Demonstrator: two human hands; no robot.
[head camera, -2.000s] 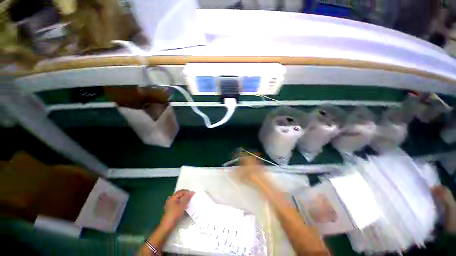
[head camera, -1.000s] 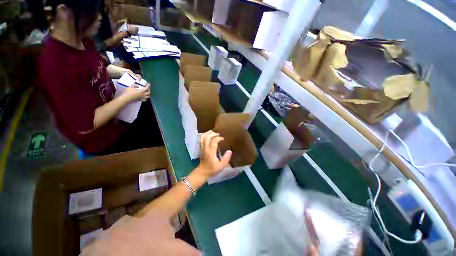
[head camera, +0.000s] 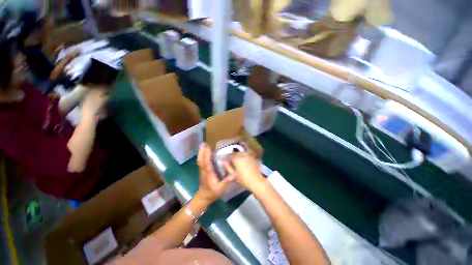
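Note:
A small white appliance (head camera: 228, 150) with dark spots on top sits in the mouth of an open retail box (head camera: 224, 124), its brown flap standing up behind. My left hand (head camera: 208, 175) is against the box's left front side, fingers up beside the appliance. My right hand (head camera: 244, 168) is on the appliance's right side, fingers at its top. The image is blurred, and the appliance's lower part is hidden by the hands and box. A printed sheet (head camera: 276, 249) lies on the white board (head camera: 308, 234), partly behind my right forearm.
More open retail boxes (head camera: 186, 146) stand in a row to the left. Another open box (head camera: 258, 112) stands behind. A large brown carton (head camera: 67, 233) is at lower left. A neighbouring worker (head camera: 44, 140) sits beyond it. The shelf edge holds a power strip (head camera: 398, 128). A grey bagged item (head camera: 409, 223) is at right.
The view has swung. My left hand has gone from reaching at the box to its side. My right hand has brought the bagged appliance from the right into the open box's mouth.

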